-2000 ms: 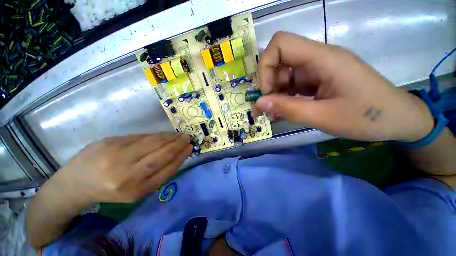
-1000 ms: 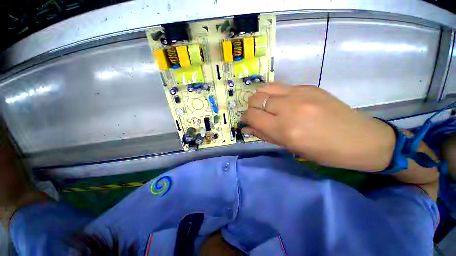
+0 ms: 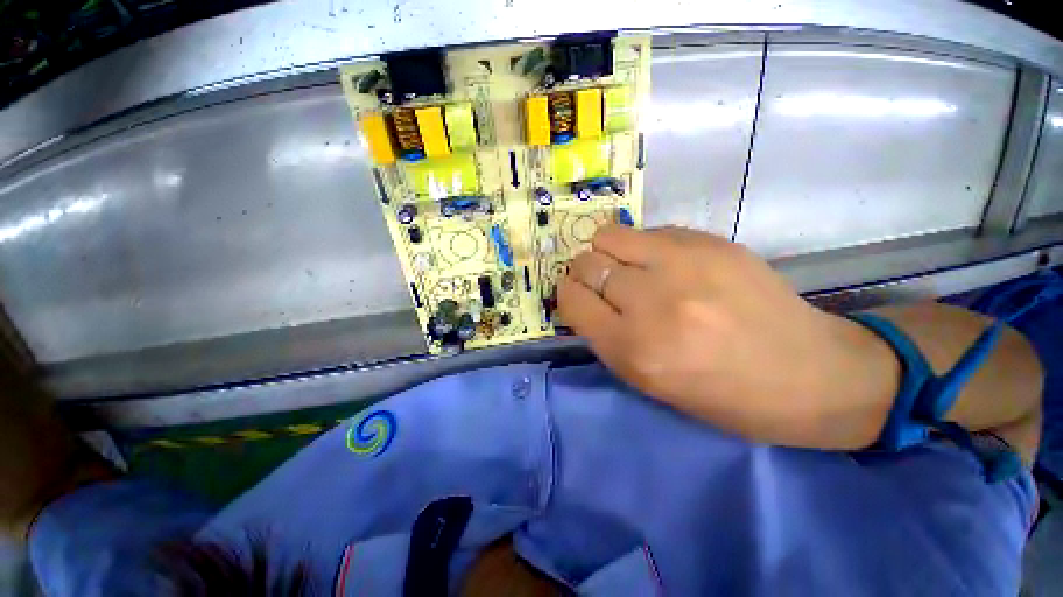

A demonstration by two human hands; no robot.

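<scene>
A cream-yellow circuit board (image 3: 513, 222) with two matching halves lies on the metal track. Each half carries yellow blocks and a black block at the far end. The left half has a blue part (image 3: 501, 245) standing near its middle. A blue part (image 3: 626, 217) shows at the right half's outer edge, beside my knuckles. My right hand (image 3: 664, 315) is over the near part of the right half, fingers bent down; the hand hides its fingertips and anything between them. At the left edge only a dark, blurred part of my left forearm shows; the left hand is not visible.
The silvery track (image 3: 210, 210) runs left and right of the board, with a pale rail (image 3: 746, 14) along its far side. Dark trays show at the top left corner. A blue strap (image 3: 915, 379) is around my right wrist. Yellow-black floor tape (image 3: 245, 433) shows below the track.
My left hand has left the board's near left corner and gone out at the left. My right hand has turned down over the right half; the dark green cylinder it held is no longer visible.
</scene>
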